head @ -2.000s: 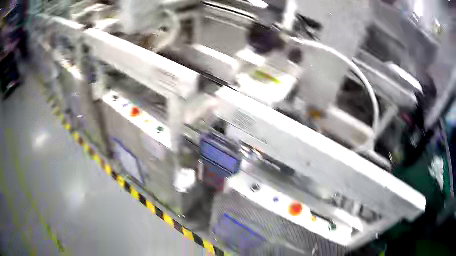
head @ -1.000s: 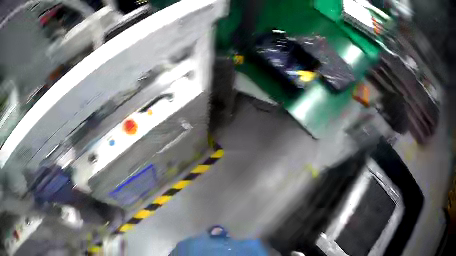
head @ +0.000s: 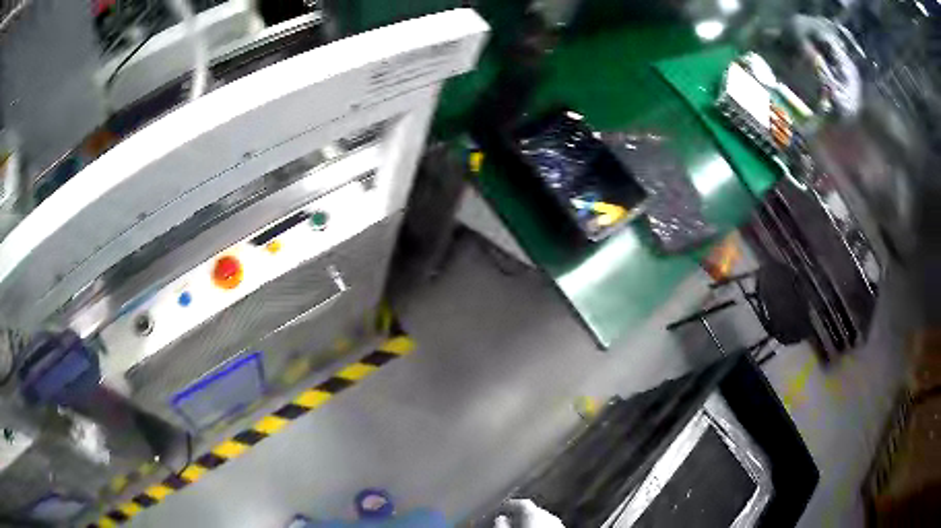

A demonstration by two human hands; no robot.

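Observation:
A white gloved shape at the bottom edge looks like my right hand (head: 528,514); it is cut off and blurred, so its fingers and any hold cannot be told. My left hand is out of the picture. A black tray (head: 622,186) with shiny dark contents and a yellow piece lies on the green bench (head: 596,299). A dark speckled pad (head: 673,202) lies right beside it. A circuit board (head: 750,98) with white strips and copper-orange coils lies on the green mat (head: 699,77) at the upper right.
At left stands a machine with a white rail (head: 237,111) and a control panel with a red button (head: 227,272). Yellow-black tape (head: 299,408) runs along the floor below it. A black bin with a white frame (head: 758,469) stands at the lower right. A dark stool (head: 784,304) is near the bench.
The view has swung from the machine row to the bench. Since a second ago the bench and board have come further into view, and the white gloved shape has appeared at the bottom.

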